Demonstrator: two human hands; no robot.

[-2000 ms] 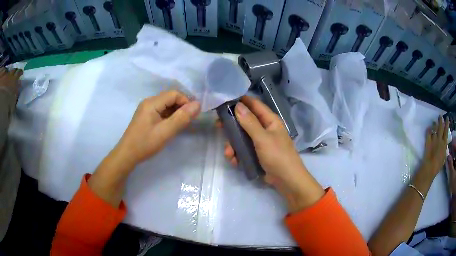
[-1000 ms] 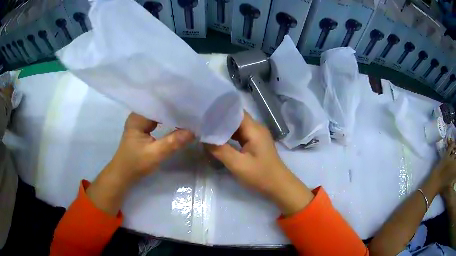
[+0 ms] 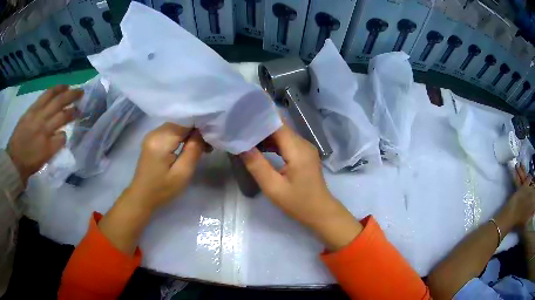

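A milky-white protective bag (image 3: 182, 76) is draped over the barrel of a grey hair dryer, whose dark round end shows faintly through it. The lower end of its grey handle (image 3: 245, 179) shows below, between my hands. My left hand (image 3: 170, 155) pinches the bag's lower edge between thumb and fingertips. My right hand (image 3: 287, 170) holds the unit and the bag near the top of the handle; its far fingers are hidden behind the bag. An uncovered grey hair dryer (image 3: 306, 120) lies just beyond my right hand.
Two bagged units (image 3: 346, 117) (image 3: 394, 105) lie right of the bare dryer. A shinier clear bag (image 3: 97, 132) lies left, by another person's hand (image 3: 44, 132). Another person's arm (image 3: 478, 234) and a white unit (image 3: 505, 146) are at right. Retail boxes (image 3: 328, 35) line the back.
The bag, raised higher a second ago, now hangs lower around the barrel, and the handle end shows again. At left, another person's hand and a clear bag have come into view.
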